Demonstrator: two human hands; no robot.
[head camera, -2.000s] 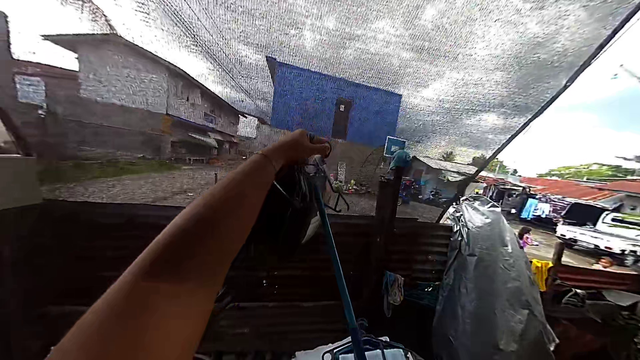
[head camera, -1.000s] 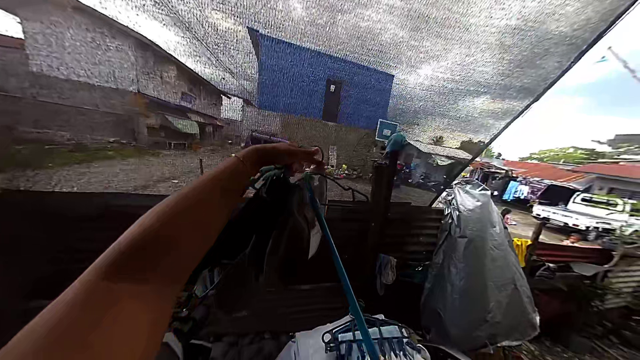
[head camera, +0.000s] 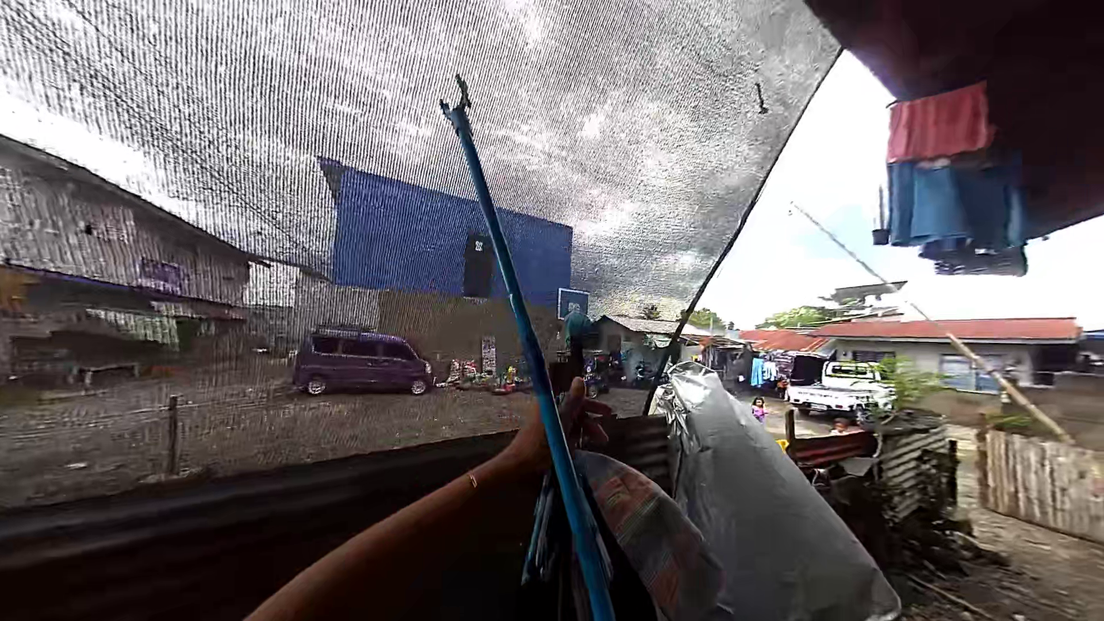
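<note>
My left hand (head camera: 561, 423) is at the middle, its thumb raised and its fingers curled to the right. A blue pole (head camera: 526, 332) with a forked tip slants up in front of it, crossing the hand. Directly below the hand hang dark fabric and blue hanger-like parts (head camera: 539, 530), beside a checked cloth (head camera: 655, 526). Whether the fingers grip a hanger or the pole is not clear. My right hand is out of view, and the pole's lower end leaves the bottom edge.
Netting (head camera: 259, 112) spans the upper left. A corrugated metal fence (head camera: 259, 517) runs below it, with a silver cover (head camera: 750, 483) to the right. Red and blue clothes (head camera: 940, 198) hang at upper right. Beyond are a purple van (head camera: 362, 360), a white truck (head camera: 841, 388) and a child (head camera: 758, 410).
My left hand has moved away from the pole's forked top, where it was earlier, and is now much lower along it. The tip stands free above. The view has swung right.
</note>
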